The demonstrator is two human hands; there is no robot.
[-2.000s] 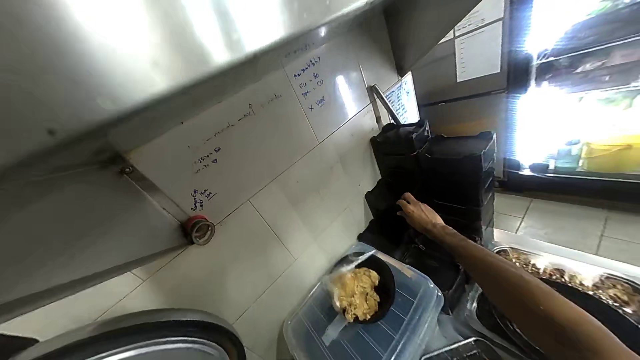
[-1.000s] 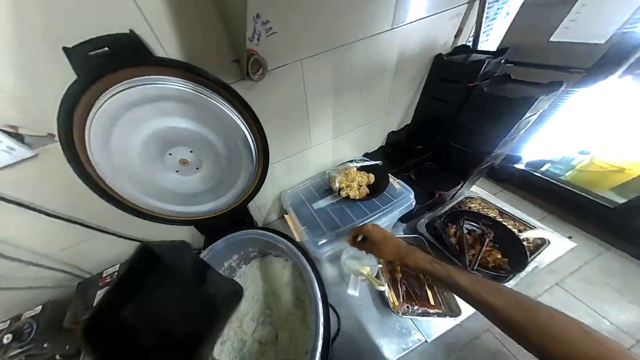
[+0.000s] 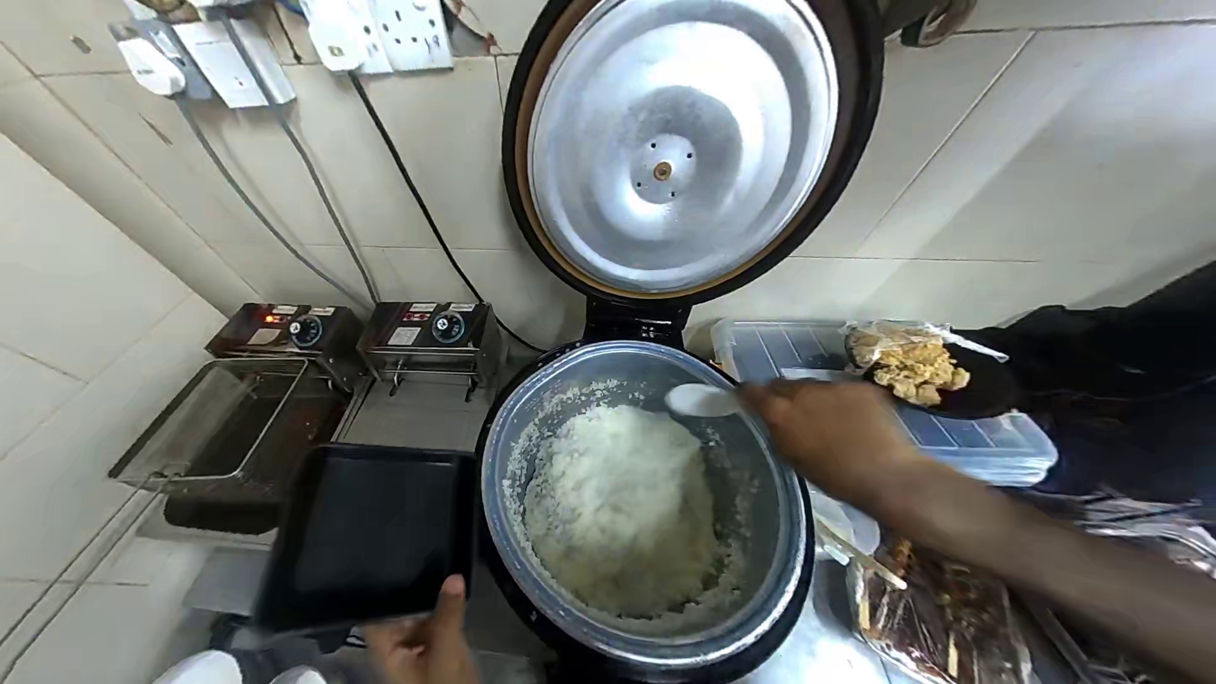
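Note:
My left hand (image 3: pixel 427 635) grips the near edge of a black plastic tray (image 3: pixel 375 532), held to the left of a large rice cooker. The tray looks bare inside. My right hand (image 3: pixel 826 427) is closed on a white rice paddle (image 3: pixel 701 400), whose blade hangs over the right rear of the pot. Cooked white rice (image 3: pixel 622 503) is heaped in the metal inner pot (image 3: pixel 503 532), highest toward the back left. The cooker's round lid (image 3: pixel 684 142) stands raised behind the pot, its metal inner face toward me.
Two electric fryers (image 3: pixel 285 328) with wire baskets stand on the left, under wall sockets (image 3: pixel 413 33). At the right are a clear plastic box (image 3: pixel 988 446) with a black bowl of yellowish food (image 3: pixel 917 372) on it and a wrapped tray of dark food (image 3: pixel 940 608).
The view has swung left onto the cooker. My right hand has moved from beside the clear box to above the pot and now holds the paddle.

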